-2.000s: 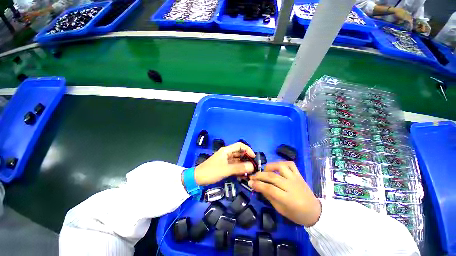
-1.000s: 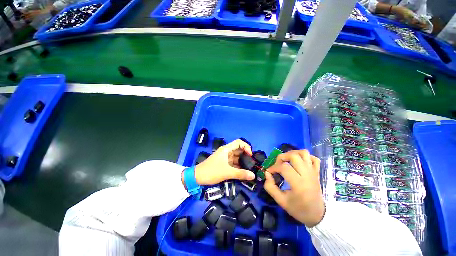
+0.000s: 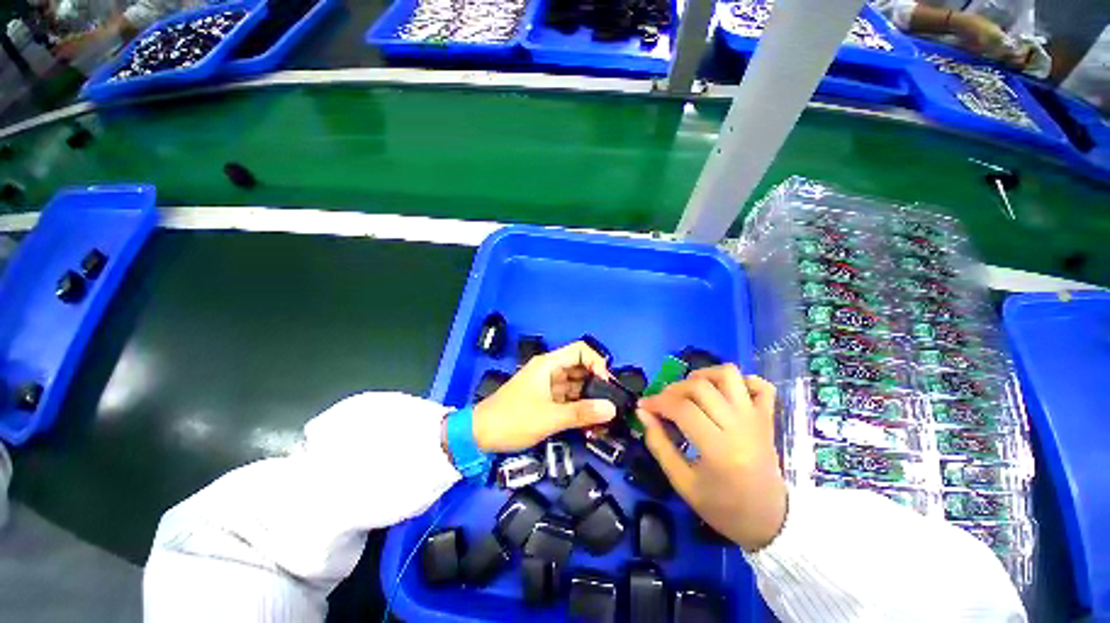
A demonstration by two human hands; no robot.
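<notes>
My left hand (image 3: 542,399), with a blue strap on the wrist, holds a black housing (image 3: 609,396) over the blue tray (image 3: 609,280). My right hand (image 3: 718,450) is just right of it, its fingertips at the lower end of a green circuit board (image 3: 667,375) that meets the housing's right side. The fingers partly hide where board and housing meet. Many loose black housings (image 3: 599,526) lie in the tray below and around the hands, some with a silver face (image 3: 521,471).
Clear blister trays with green boards (image 3: 840,319) stand right of the tray, beside another blue tray (image 3: 1071,402). A left blue tray (image 3: 122,262) holds black pieces. A pale post (image 3: 767,116) rises before the green conveyor (image 3: 487,152). A person's hand (image 3: 986,37) is across.
The green board has come out from between my hands since the first frame and now sits lower against the housing than a second ago. Pieces on the conveyor have moved left.
</notes>
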